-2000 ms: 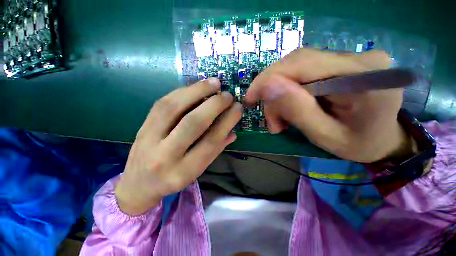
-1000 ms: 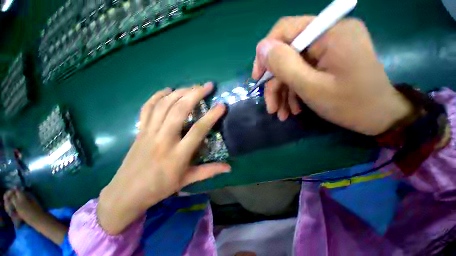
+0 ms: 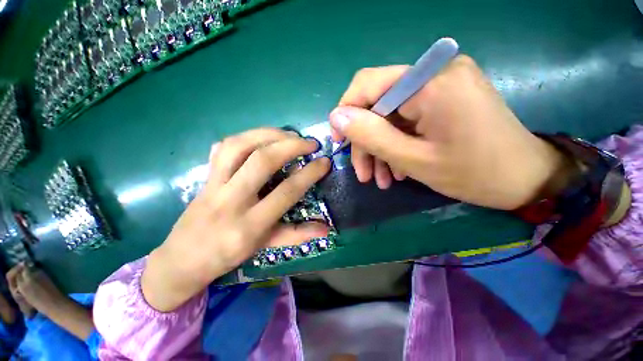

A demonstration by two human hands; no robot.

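Note:
A green PCB panel [image 3: 305, 247] lies near the bench's front edge, mostly hidden under my left hand [image 3: 243, 201]. My left hand lies over it, with fingertips at the board's right side. My right hand [image 3: 437, 134] holds grey metal tweezers [image 3: 416, 76] like a pen. The tweezer tip points down beside my left fingertips, over shiny clear plastic [image 3: 323, 134]. Whether the tip holds a small part cannot be told. A dark grey flat piece [image 3: 374, 201] lies right of the board, partly under my right hand.
A long row of PCB panels [image 3: 134, 46] lies at the far left. Stacked PCB panels [image 3: 77, 208] stand left of my left hand. Another person's hand [image 3: 32, 289] and blue sleeve are at the lower left. A red band and black cord are at my right wrist.
The view has swung left since the oldest frame, showing the panel row. Since the last frame, the tweezers and right hand moved slightly left, and more of the board's lower edge shows.

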